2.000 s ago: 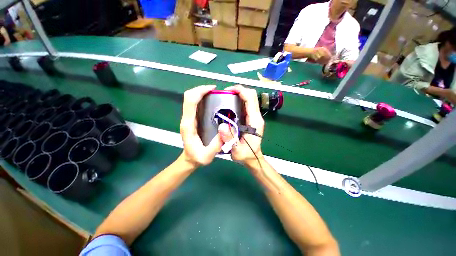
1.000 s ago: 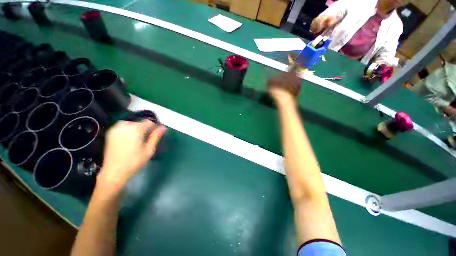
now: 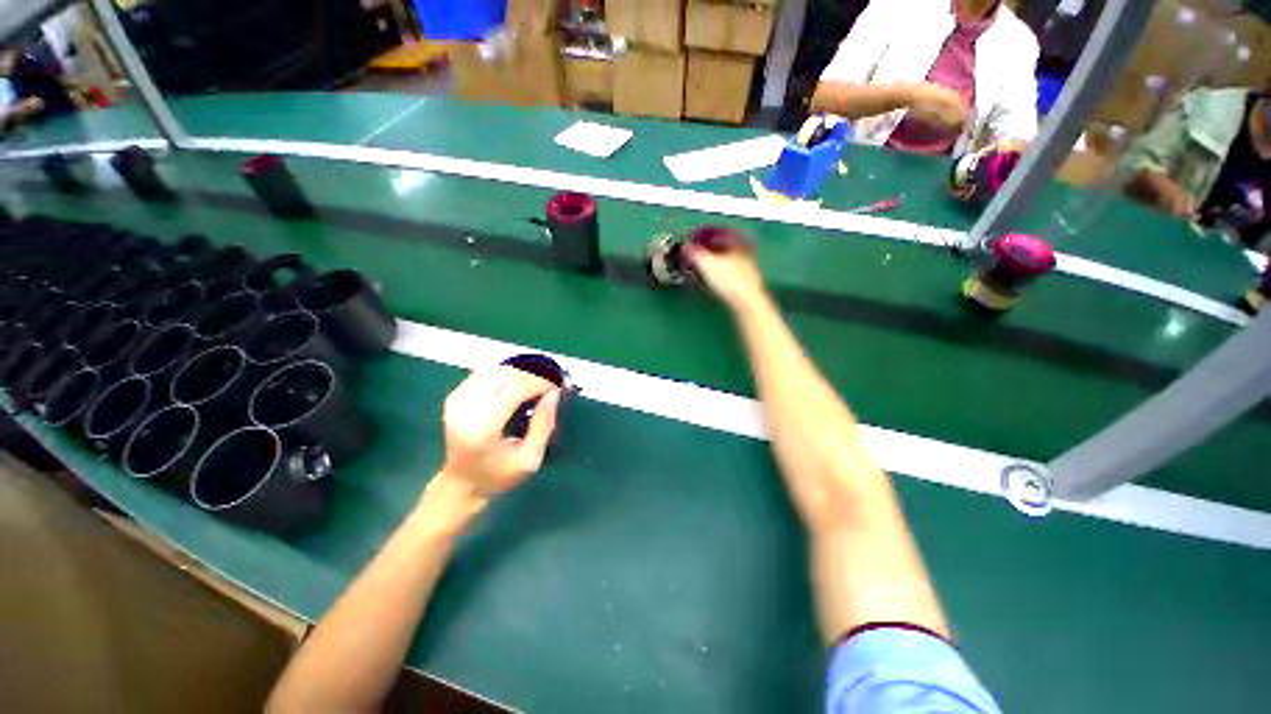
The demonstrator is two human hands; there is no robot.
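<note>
My left hand grips the rim of an empty black housing standing on the green worktop beside the belt rail. My right hand is stretched out over the green belt, its fingers on the magenta end of a motor unit; the hand is slightly blurred. The unit's dark and pale part points left. A filled housing with a magenta rim stands upright on the belt, left of my right hand, with a thin wire at its side.
Many empty black housings stand in rows at left. Another magenta-topped unit is on the belt at right. More housings stand on the belt far left. Grey posts rise at right. A person in white sits opposite beside a blue tape dispenser.
The filled housing has left my hands and stands on the belt. My left hand has brought an empty housing rightward from the rows. My right hand has reached the motor unit on the belt.
</note>
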